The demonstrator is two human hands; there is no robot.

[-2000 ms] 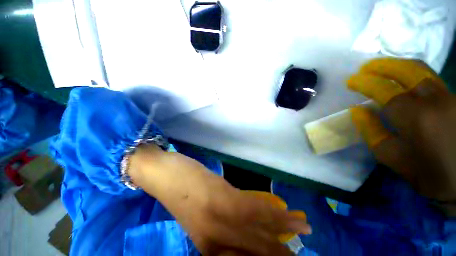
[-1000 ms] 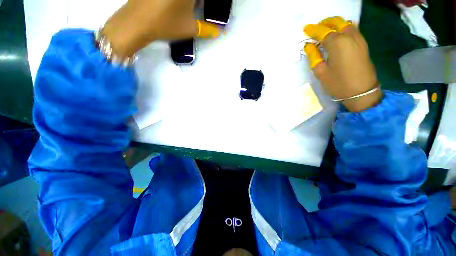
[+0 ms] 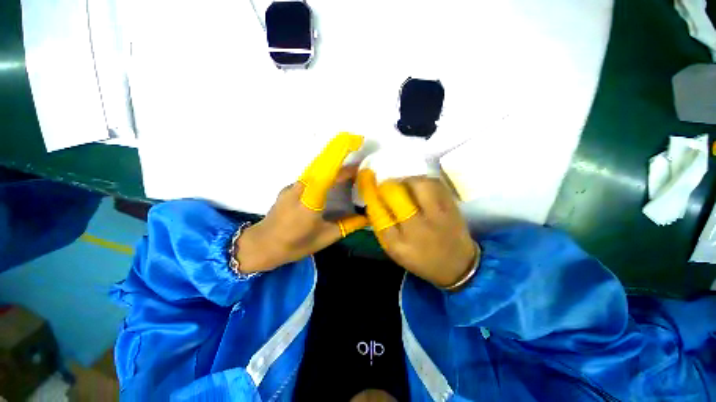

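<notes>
One black smartwatch head (image 3: 290, 33) with a white line across it lies at the upper left of the foam mat (image 3: 212, 102). Another smartwatch head (image 3: 421, 106) lies right of centre. My left hand (image 3: 302, 212), in yellow finger cots, is curled at the mat's near edge around a dark piece that looks like a watch head, mostly hidden by fingers. My right hand (image 3: 416, 224), also in yellow finger cots, meets it and pinches a white cleaning cloth (image 3: 396, 163). A cream pad (image 3: 469, 169) lies just beyond my right hand, partly covered.
White sheets (image 3: 71, 78) are layered at the left of the green workbench (image 3: 620, 169). A crumpled white wipe (image 3: 677, 179) and a grey-white block (image 3: 697, 93) lie at the right. Brown boxes (image 3: 25, 345) stand on the floor at the lower left.
My hands have come together at the mat's near edge. The third watch head seen under my left hand is gone from that spot. The white cloth has come with my right hand.
</notes>
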